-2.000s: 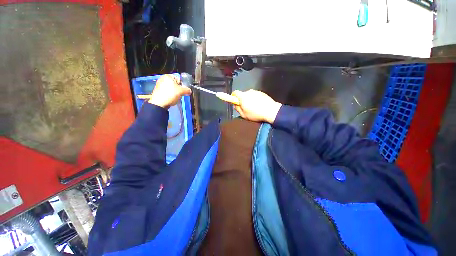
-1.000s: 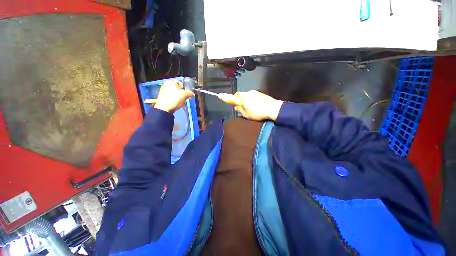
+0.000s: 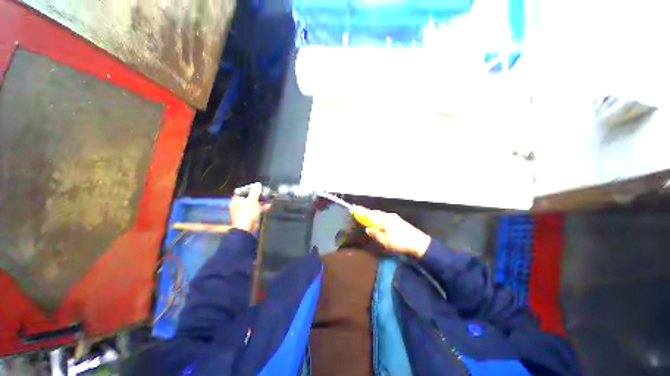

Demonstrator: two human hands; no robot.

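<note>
My left hand [image 3: 246,210] is left of centre, its fingers closed on one end of a grey knobbly moulded piece [image 3: 288,191], which is blurred and partly lost in glare. My right hand [image 3: 402,233] is shut on a yellow-handled screwdriver or trimming tool [image 3: 363,214]. Its thin shaft points up and left toward the grey piece. The tip is near the piece's right end; I cannot tell whether they touch.
A white, glaring worktable [image 3: 411,158] lies ahead, with a white roll [image 3: 367,72] and blue tray [image 3: 382,20] at the back. A blue crate [image 3: 208,253] is below my left hand. Red machine panels [image 3: 158,198] stand left; blue mesh [image 3: 513,253] stands right.
The view has tilted up, showing more of the table, the roll and the tray. The grey piece has swung from upright in view to roughly level between my hands. Both hands keep their hold.
</note>
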